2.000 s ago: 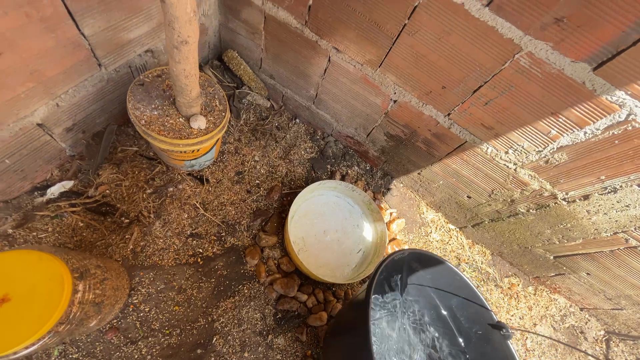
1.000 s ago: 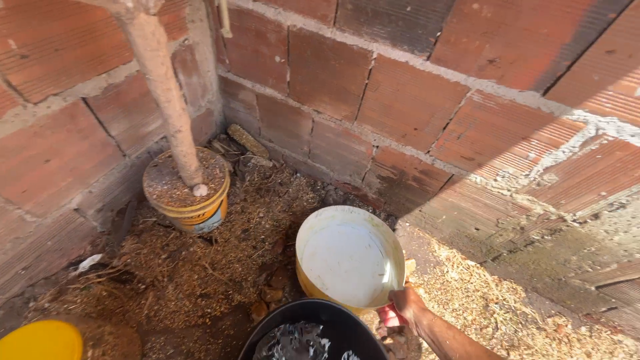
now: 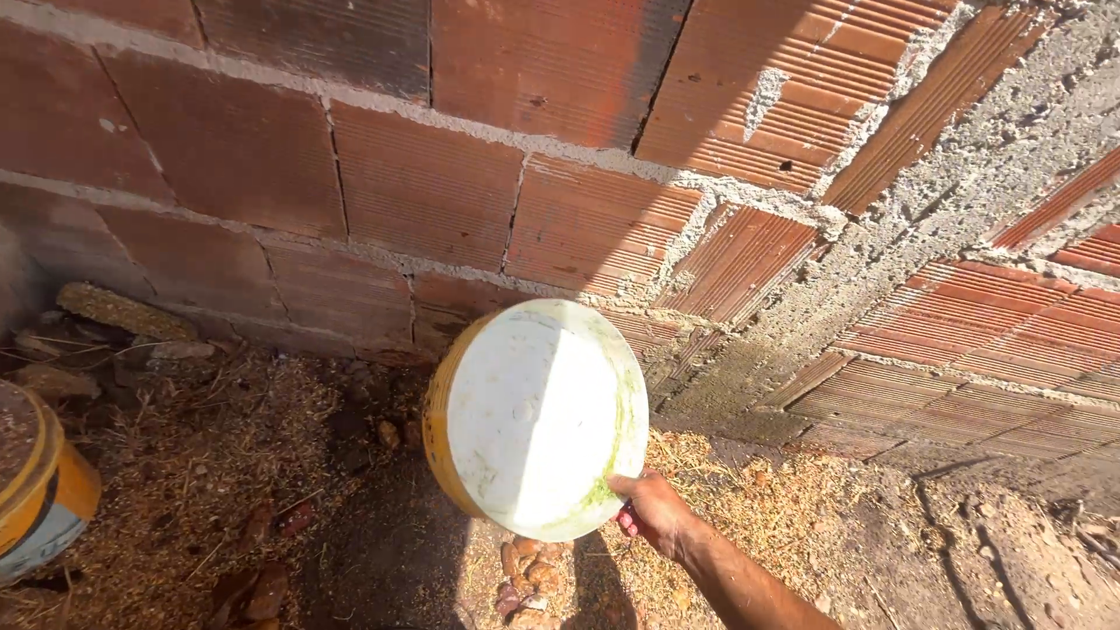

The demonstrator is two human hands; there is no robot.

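Note:
My right hand (image 3: 654,512) grips the rim of a shallow yellow plastic tub (image 3: 542,420) at its lower right, with the thumb over the inner edge. The tub is tilted up above the ground; its white inside faces me, half in sunlight, with green algae streaks along the right side. No water can be made out in it. Below the tub, small stones (image 3: 529,577) lie on the ground. My left hand is not in view.
A hollow clay brick wall (image 3: 420,184) rises behind the tub. A yellow bucket (image 3: 52,490) stands at the left edge. Near the wall lies a rough elongated piece (image 3: 127,311). Straw and wood shavings (image 3: 744,525) cover the soil.
My right hand, absent two seconds ago, took hold of the tub's rim. The tub has been lifted off its stones and tipped. The view has swung right; the black bucket is out of it.

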